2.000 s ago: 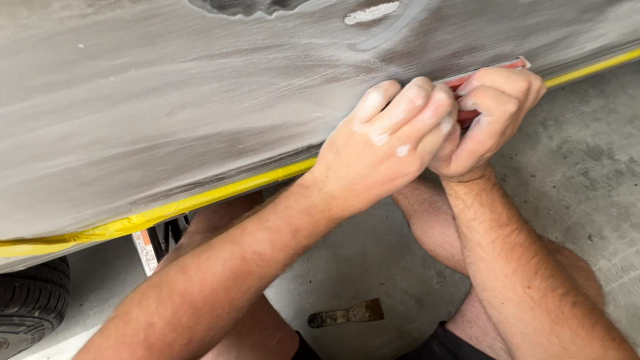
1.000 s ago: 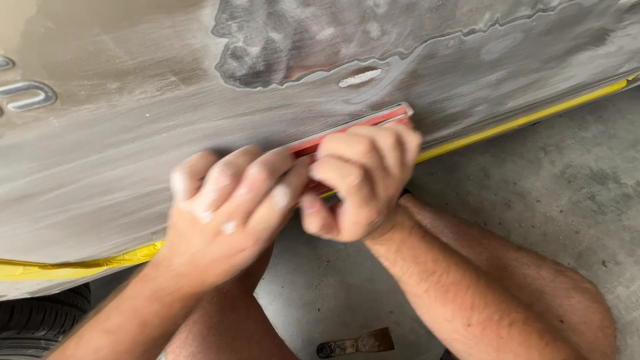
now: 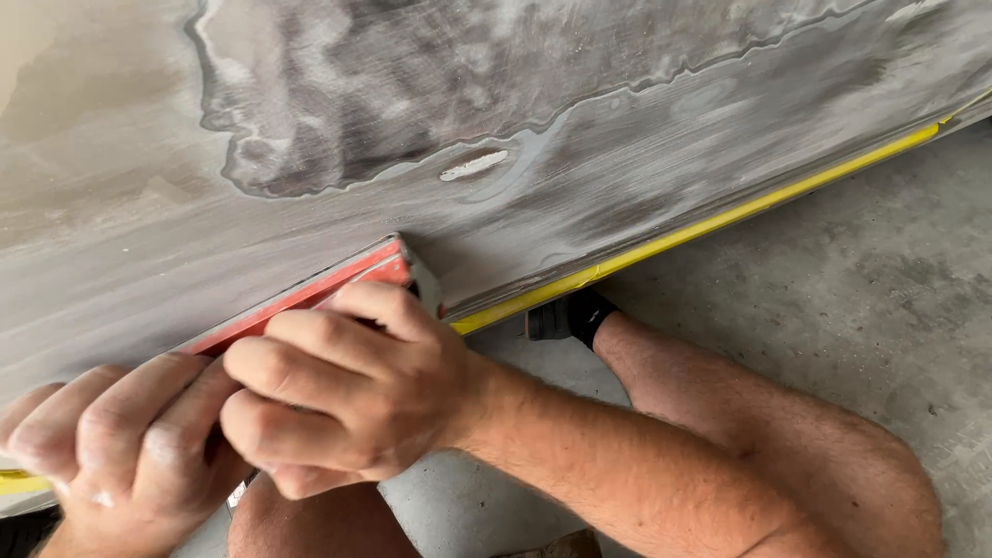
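A long red sanding block (image 3: 298, 297) lies at a slant against the sanded, grey car body panel (image 3: 496, 225), its far end uncovered. My right hand (image 3: 349, 380) is closed around the block near that end. Farther left, my left hand (image 3: 132, 442), dusted white on the knuckles, grips the block's other part, which the fingers mostly hide. Above the block, a patch with an uneven dark edge (image 3: 434, 151) and a small whitish spot (image 3: 474, 165) show on the panel.
Yellow masking tape (image 3: 697, 227) runs along the panel's lower edge. Below are the concrete floor (image 3: 837, 310), my bent legs (image 3: 744, 403) and a black shoe (image 3: 547, 321). Part of a scraper-like tool (image 3: 558, 546) shows at the bottom edge, and a dark tire (image 3: 23, 531) at lower left.
Both hands and the red block have moved left along the panel, away from the area below the whitish spot. The hands have kept hold of the block. The view has shifted.
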